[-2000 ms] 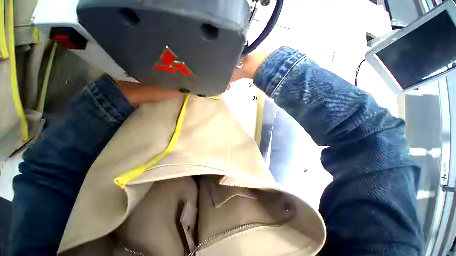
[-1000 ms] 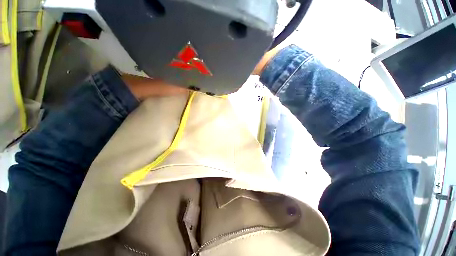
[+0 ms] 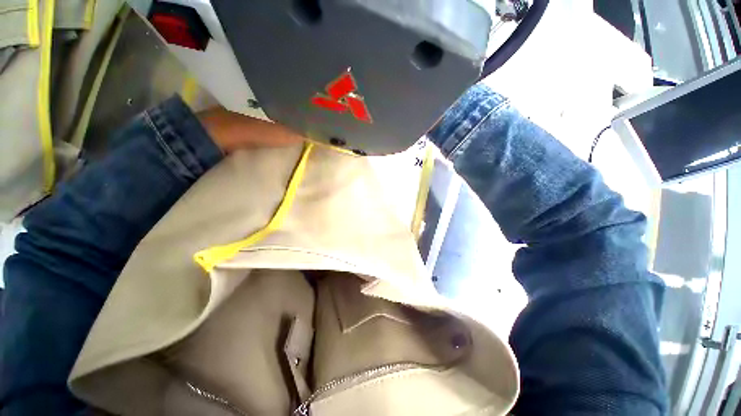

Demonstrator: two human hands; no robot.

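A beige bag body (image 3: 349, 195) hangs open toward me, its far end under the dark grey machine head (image 3: 357, 49) with the red three-diamond logo. A yellow binding tape (image 3: 280, 213) runs along its seam. Inside show a zipper (image 3: 366, 375) and a beige flap (image 3: 297, 349). My left hand (image 3: 248, 132) is partly visible at the bag's far left edge; its fingers are hidden behind the machine head. My right hand is hidden behind the machine head; only its denim sleeve shows. The needle area is hidden.
A heap of grey-beige pieces with yellow edges (image 3: 20, 122) is at the left. A grey-white framed screen (image 3: 691, 122) stands at the upper right, with a thin black cable. The white table (image 3: 479, 280) and a metal frame (image 3: 719, 244) are at the right.
The machine head and screen have shifted right in view, and the bag opening sits slightly further left and higher. The right wrist, visible earlier, is now hidden. The bag keeps its shape.
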